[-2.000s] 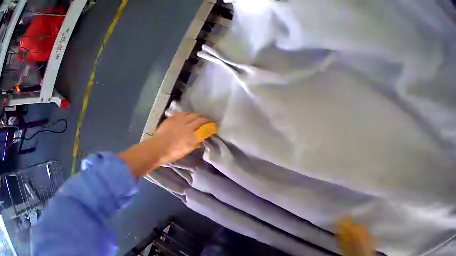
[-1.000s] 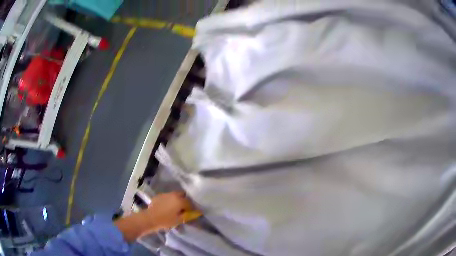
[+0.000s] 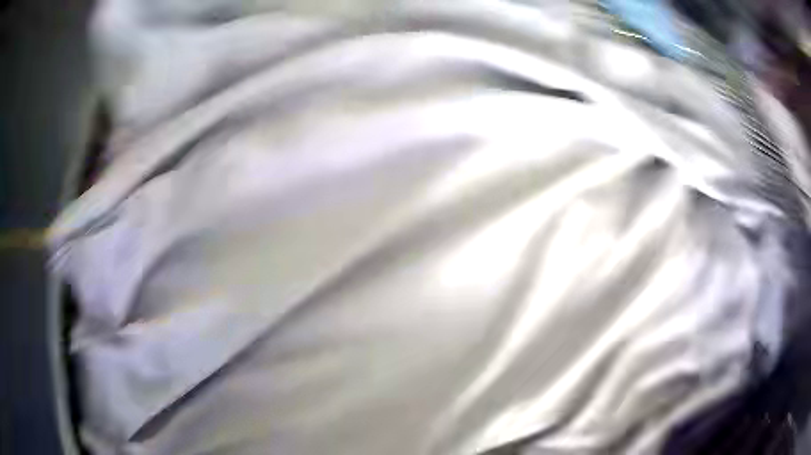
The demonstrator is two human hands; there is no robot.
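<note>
A large pale grey-white curtain panel point(image 3: 356, 240) fills most of the blurred head view. Long loose folds run from its lower left up towards the upper right, where the cloth is bunched. Its gathered heading point(image 3: 107, 329) lies at the left edge over the rack. Neither my left hand nor my right hand shows in the frame.
A thin pale strip of the rack end rail point(image 3: 64, 391) runs down the left side. Beyond it are dark floor and a short yellow line point(image 3: 25, 240). A light blue cloth point(image 3: 649, 22) shows at the top right. A dark patch point(image 3: 734, 427) is at the lower right.
The view has swung to the right and blurred. The left hand, earlier at the heading, is out of the picture. The right hand, visible two seconds ago, is also out. The cloth's bunched right side now shows.
</note>
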